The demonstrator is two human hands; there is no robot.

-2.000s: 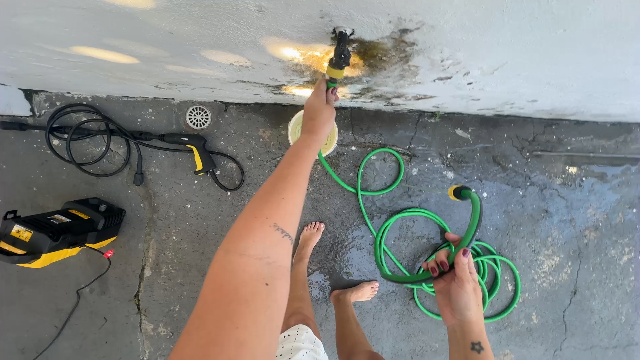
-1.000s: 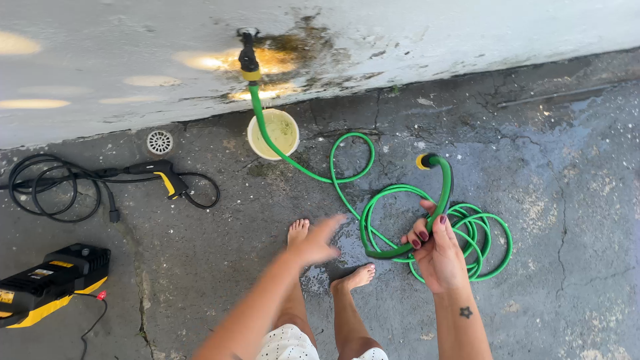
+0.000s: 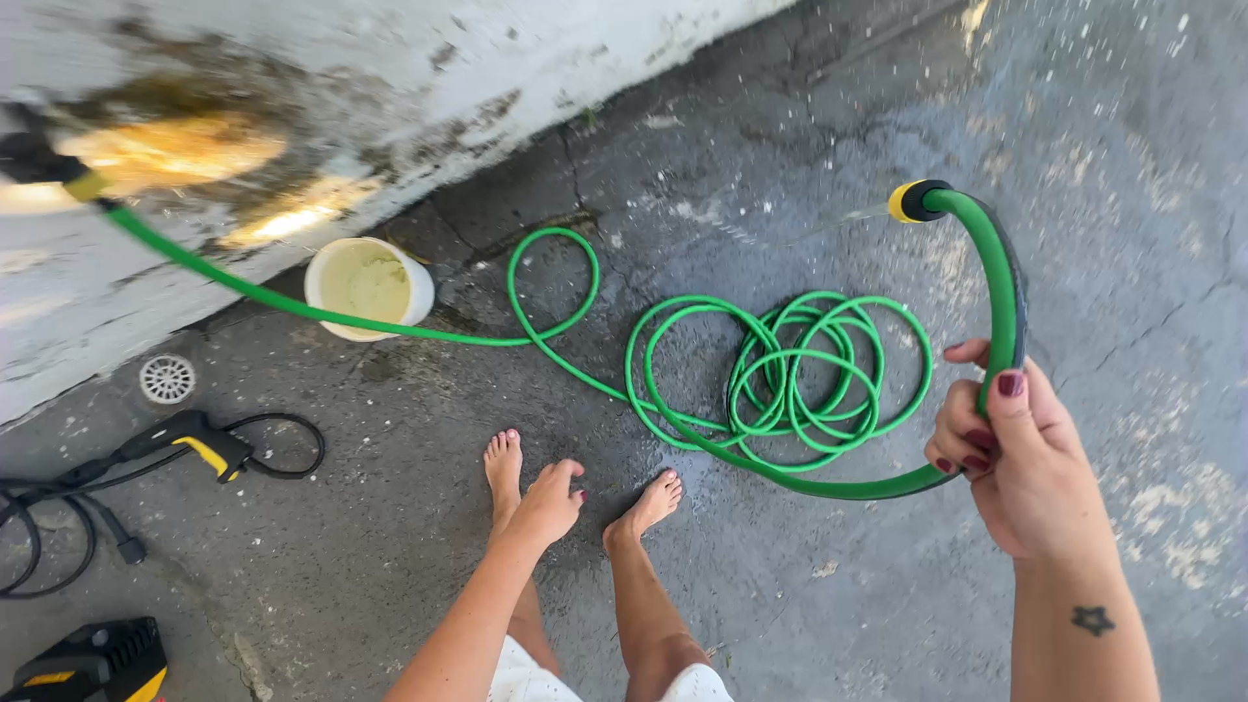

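My right hand (image 3: 1014, 439) grips a green garden hose (image 3: 999, 283) near its free end, which bends up and over to a yellow and black hose connector (image 3: 916, 201). A thin stream of water leaves the connector toward the left. My left hand (image 3: 551, 502) hangs above the floor between my bare feet, fingers loosely curled, touching no object. The hose lies in loose coils (image 3: 780, 390) on the concrete between the hands and the wall. Its other end runs left to a tap (image 3: 34, 146) on the wall, joined by a yellow and black connector.
A white bucket (image 3: 421, 292) with pale liquid stands against the stained white wall (image 3: 390, 58), under the hose. A round drain grate (image 3: 168, 378) is set in the cracked concrete floor. At left lie a pressure washer gun (image 3: 200, 444) with black cables and a black and yellow pressure washer (image 3: 93, 663).
My left hand has let go of the connector at the tap and come down near my feet. A water stream now shows at the free connector. The view has turned and shifted right.
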